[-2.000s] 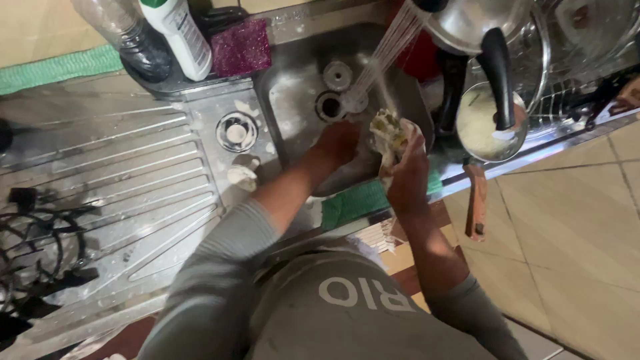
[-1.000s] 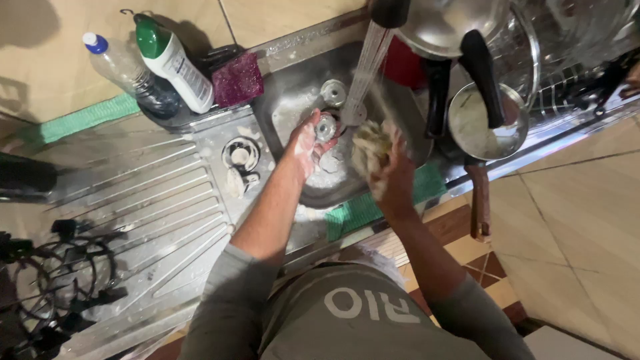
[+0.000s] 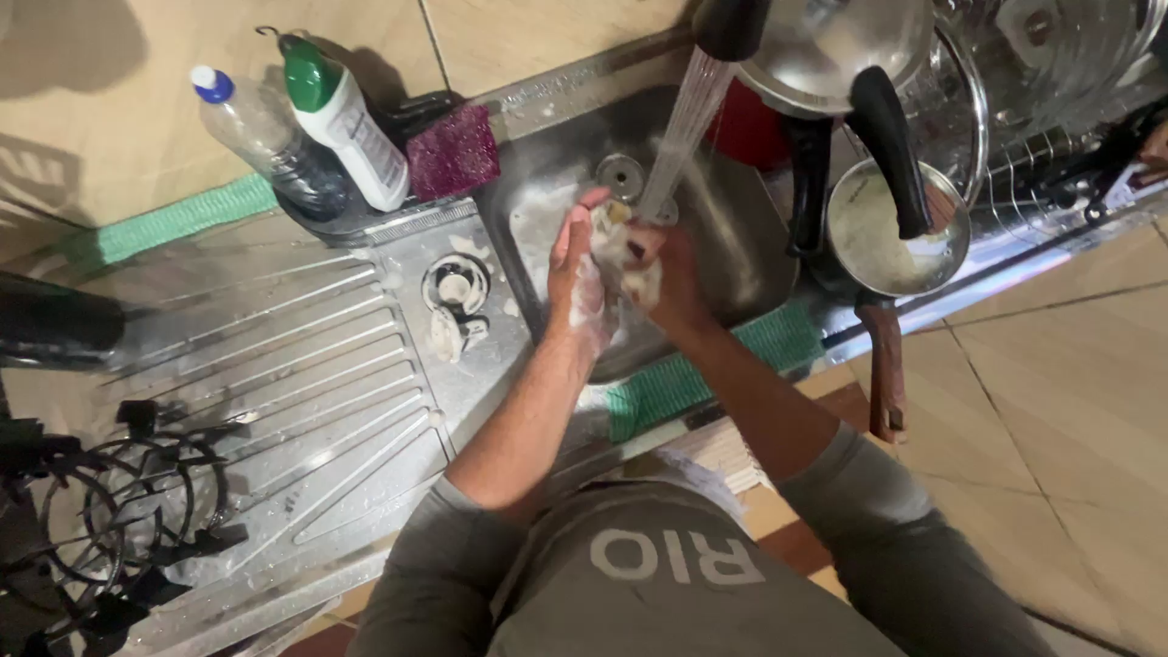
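Observation:
My left hand, soapy and with its fingers extended, is held over the metal sink basin. Close against it, my right hand grips a pale, sudsy cloth or sponge, whose exact kind is unclear. Something small and dark shows between the hands, too hidden to name. Water streams from the black faucet head just beyond my right hand. A round metal piece with a central hole lies in the basin past my fingertips. Soapy round burner parts rest on the ledge left of the basin.
Black stove grates lie on the ribbed drainboard. Behind stand a green-capped white bottle, a clear bottle and a purple scouring pad. At right are a pressure cooker and a saucepan. Green cloth covers the front edge.
One second ago my hands were apart, my left at a round metal piece in the basin; now they are together at the cloth or sponge. My right hand has moved toward the left one.

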